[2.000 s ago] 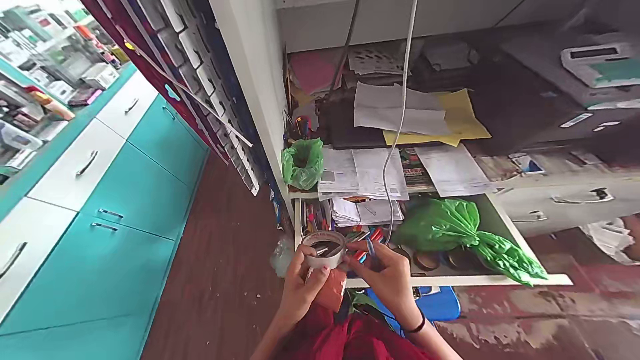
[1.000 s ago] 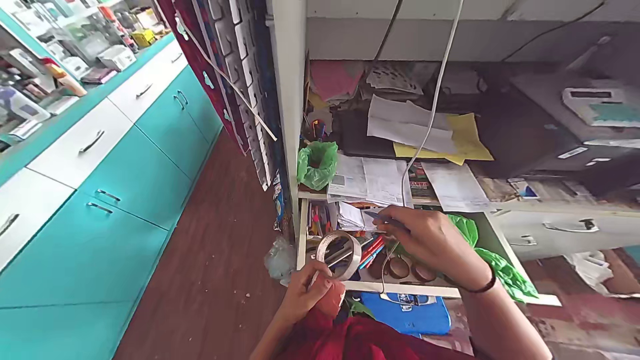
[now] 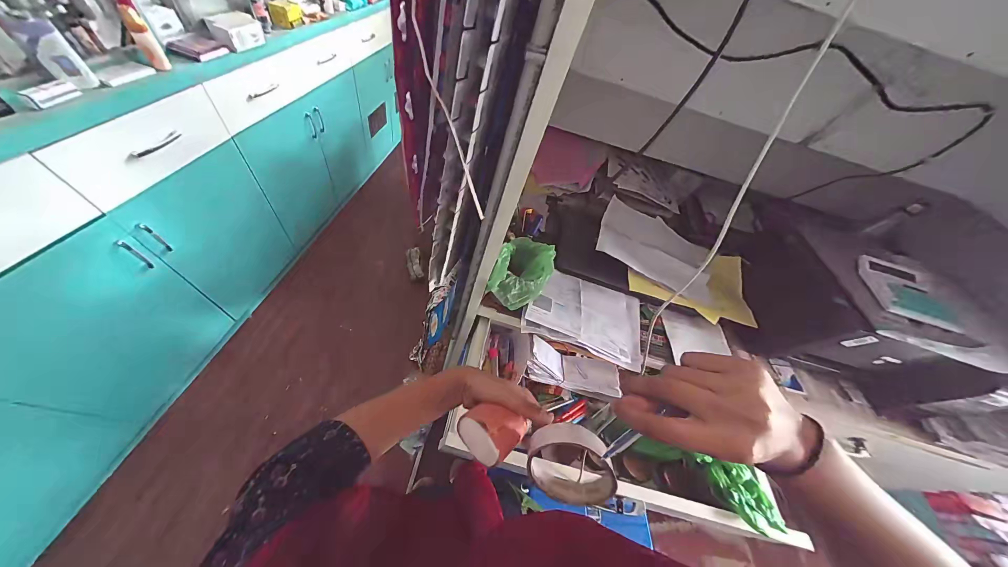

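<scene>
My left hand [image 3: 504, 396] is at the drawer's front left, its fingertips on the upper edge of a wide roll of tape [image 3: 572, 465]. An orange cylindrical thing with a pale end [image 3: 494, 433] sits against the underside of this hand. My right hand [image 3: 709, 409], a dark band at its wrist, is over the drawer to the right of the roll, fingers bent toward the left. Whether it pinches anything is hidden. A slim pen-like thing [image 3: 622, 442] shows below its fingers. Folded white papers [image 3: 579, 374] and red and blue pens [image 3: 568, 411] lie in the drawer beyond the roll.
The open drawer [image 3: 709, 516] also holds a green plastic bag [image 3: 740, 488]. Above it are a green bag-lined container [image 3: 522, 272], stacked papers [image 3: 591, 315] and a hanging white cable [image 3: 740, 197]. A printer-like machine [image 3: 850, 291] stands right. Teal cabinets [image 3: 197, 228] line the left.
My left hand now reaches in from the left above the orange thing, where it was below the roll before. The roll has tipped over toward me. The view has swung noticeably.
</scene>
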